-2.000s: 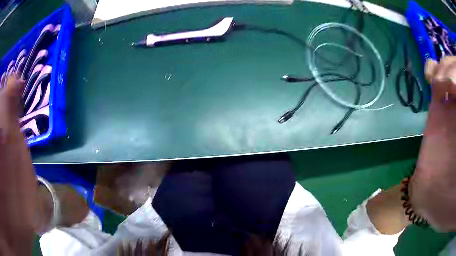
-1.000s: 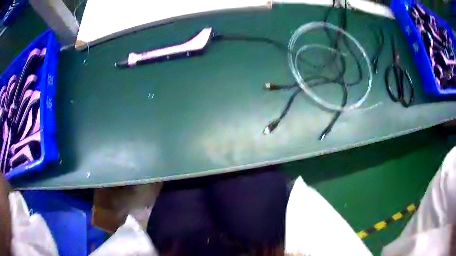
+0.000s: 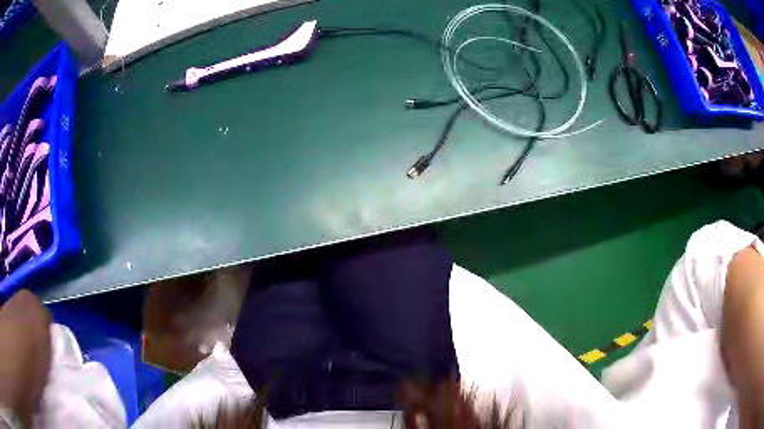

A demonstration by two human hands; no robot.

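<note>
A pink-and-black 3D printing pen [image 3: 251, 61] lies on the green bench at the upper left, its narrow tip pointing left. A thin black cable runs right from its rear end. A loose coil of clear-whitish filament [image 3: 580, 92] lies over tangled black USB cables [image 3: 441, 138] right of the middle. Several cable plugs lie loose on the bench. Neither of my hands shows. Only bare parts of my arms below white sleeves are seen, cut off at the left and right edges.
The left blue bin [image 3: 64, 159] holds pink-and-black pens. The right blue bin [image 3: 675, 60] holds more jumbled pens. Black-handled scissors [image 3: 635, 94] lie beside the right bin. A white board [image 3: 180, 25] stands at the far side. A brown box [image 3: 180, 323] is under the bench edge.
Both hands and forearms, raised at the sides two seconds ago, have dropped out of view. The view has shifted, so the bench items appear higher and further left. The pen still lies on the bench.
</note>
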